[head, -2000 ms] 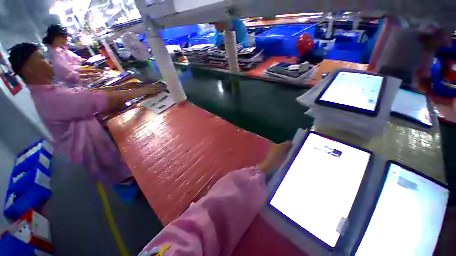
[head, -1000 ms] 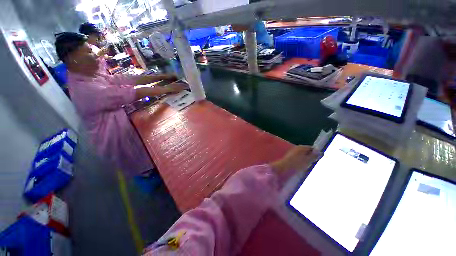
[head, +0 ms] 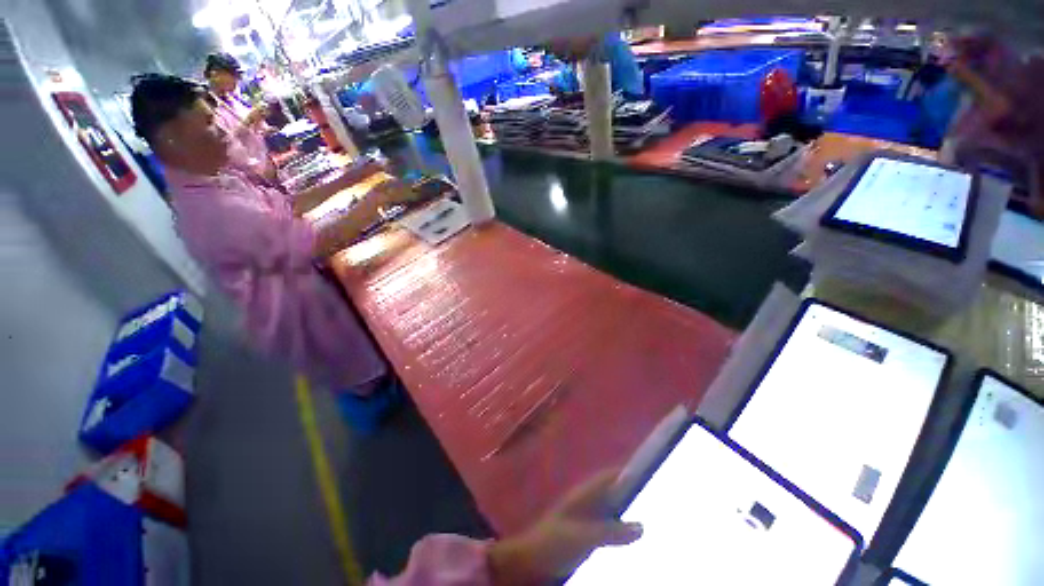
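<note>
A tablet with a glowing white screen [head: 733, 515] lies nearest, at the bottom, cut off by the lower edge. My left hand [head: 567, 532] grips its left edge, thumb over the screen border; the other fingers are partly hidden or blurred. A second lit tablet [head: 841, 406] lies just beyond it on a pale sleeve [head: 750, 355]. A third lit tablet [head: 985, 492] is at the right, cut off by the picture's edge. A corner of another dark-bordered slab shows at the bottom right. My right hand is out of the picture.
A tablet stack [head: 904, 206] on white sleeves stands beyond. The red film-covered bench [head: 515, 343] runs beside the green belt [head: 641, 229]. A white post [head: 458, 149] rises between them. A person in pink [head: 252, 252] works at the left. Blue bins [head: 143, 372] stand below.
My left hand has moved down and nearer, from beside the second tablet to the edge of a tablet that now shows at the bottom. The view has shifted, so the scene sits further right.
</note>
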